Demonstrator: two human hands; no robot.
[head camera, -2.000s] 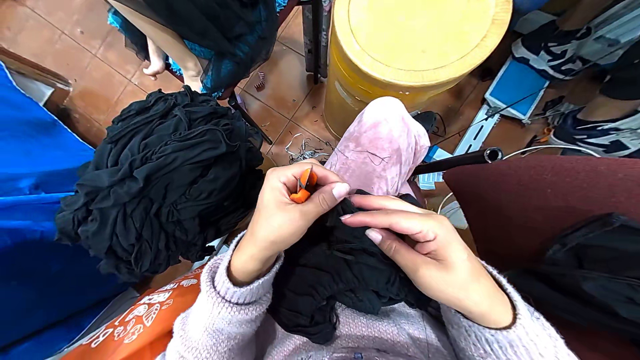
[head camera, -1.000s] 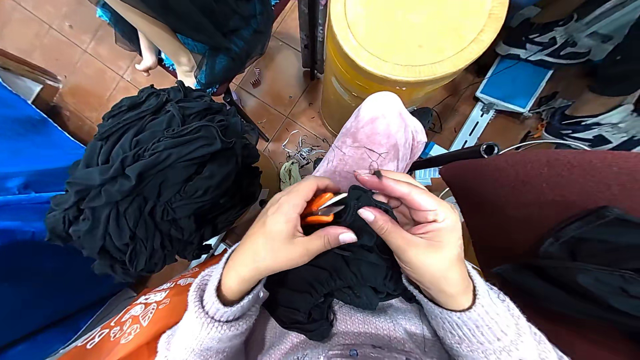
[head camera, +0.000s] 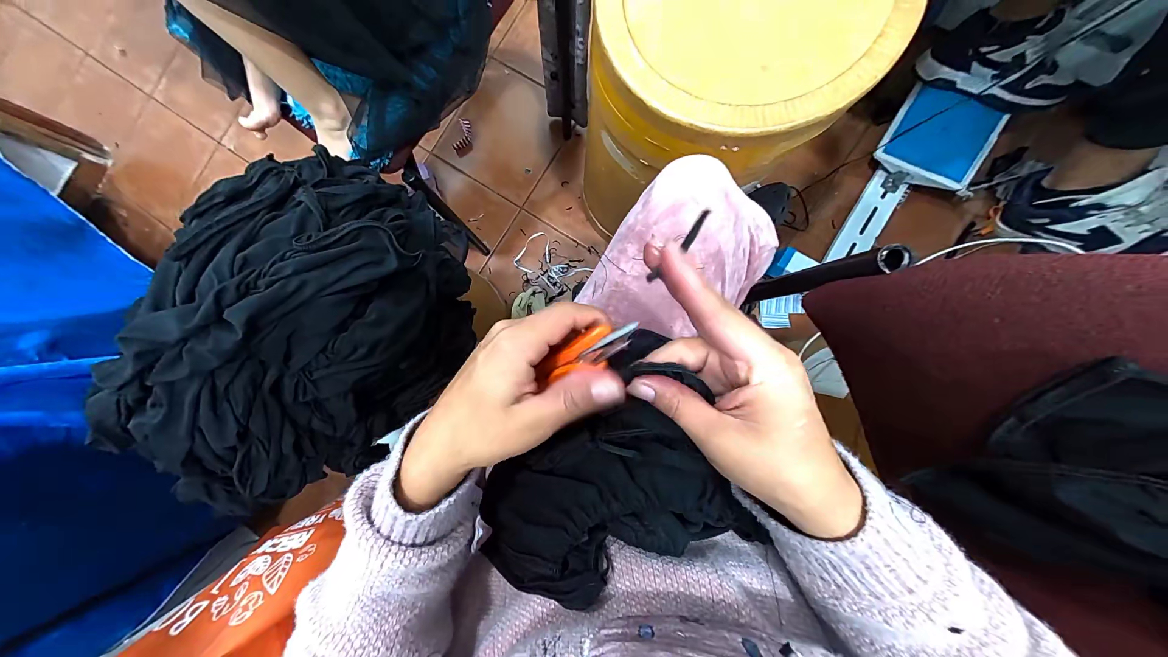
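Observation:
My left hand (head camera: 520, 388) holds small orange-handled thread snips (head camera: 579, 351), their metal blades pointing right beside the cloth edge. My right hand (head camera: 739, 392) pinches a black garment (head camera: 630, 484) between thumb and fingers, with its index finger raised. Near that fingertip is a short dark scrap (head camera: 695, 230), blurred, over my pink-covered knee (head camera: 675, 246); whether it is held or loose I cannot tell. The garment lies gathered in my lap. At the left rises a large heap of black garments (head camera: 292, 338).
A yellow drum (head camera: 748, 119) stands ahead. Thread scraps (head camera: 552, 274) lie on the tiled floor. Another person's legs (head camera: 319, 91) are at the upper left, someone's sneakers (head camera: 1086, 201) at the right. A maroon seat (head camera: 985, 319) is on my right, an orange bag (head camera: 265, 584) on my left.
My right index finger has lifted away from the cloth, and a short dark scrap now shows near it. The snips stay in my left hand and the garment in my right.

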